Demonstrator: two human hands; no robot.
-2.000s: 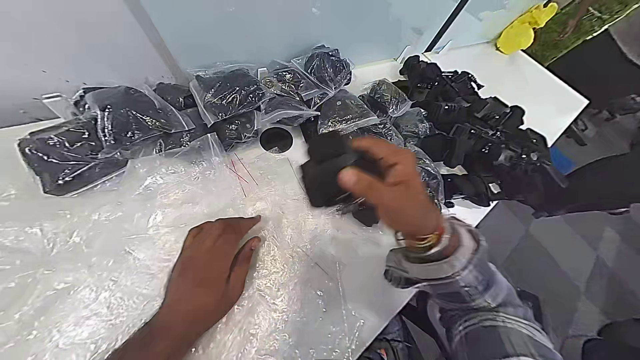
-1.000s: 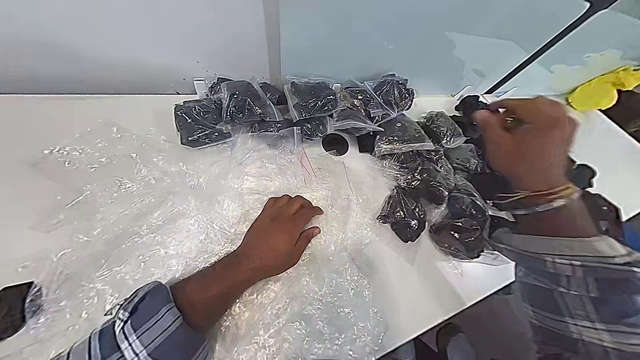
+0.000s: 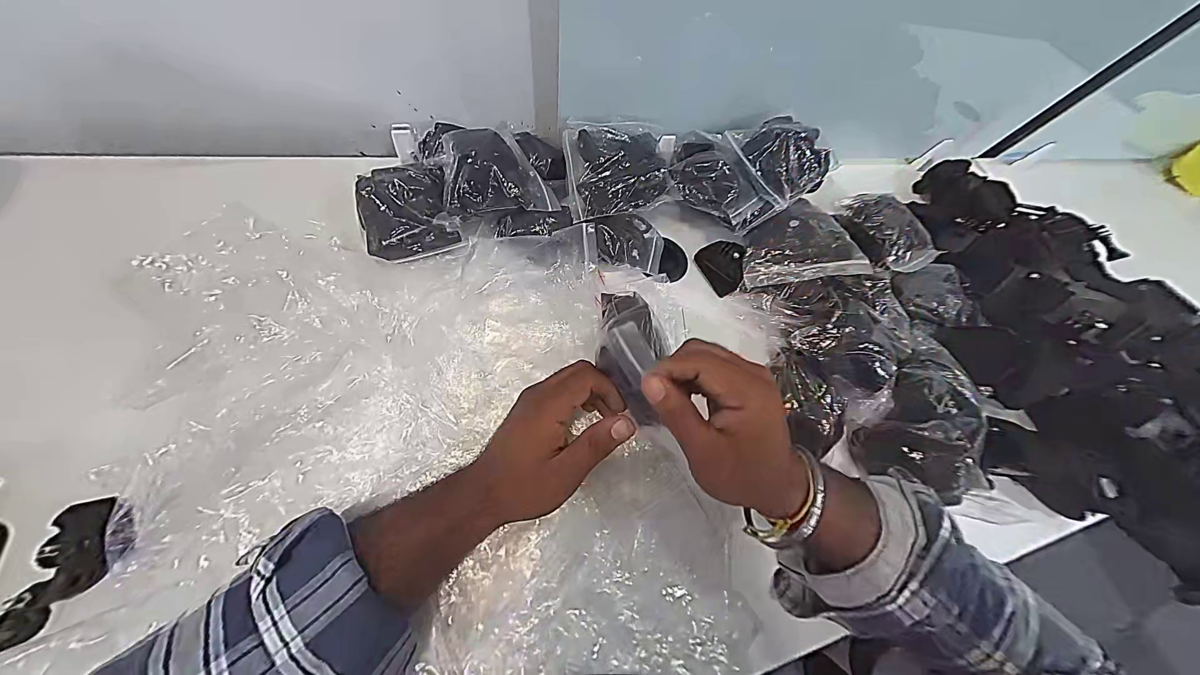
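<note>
Near the middle of the white table, my left hand (image 3: 553, 441) and my right hand (image 3: 727, 427) hold a clear plastic bag with a dark item (image 3: 633, 352) inside. My left thumb and forefinger pinch its lower left side. The right thumb and forefinger pinch its right edge. Beneath both hands spreads a heap of clear plastic bags (image 3: 356, 375). Behind them lie several bagged black items (image 3: 614, 173), and more bagged black items (image 3: 844, 347) are piled just right of my right hand. What exactly the black items are, I cannot tell.
A large pile of loose black items (image 3: 1078, 356) covers the right side of the table (image 3: 84, 216). Another black item (image 3: 80, 544) lies at the lower left. A wall (image 3: 281, 75) runs along the back. Something yellow (image 3: 1186, 171) shows at the far right edge.
My right hand has moved left from over the black items on the right to meet my left hand. Both now hold a bag with a dark item in it.
</note>
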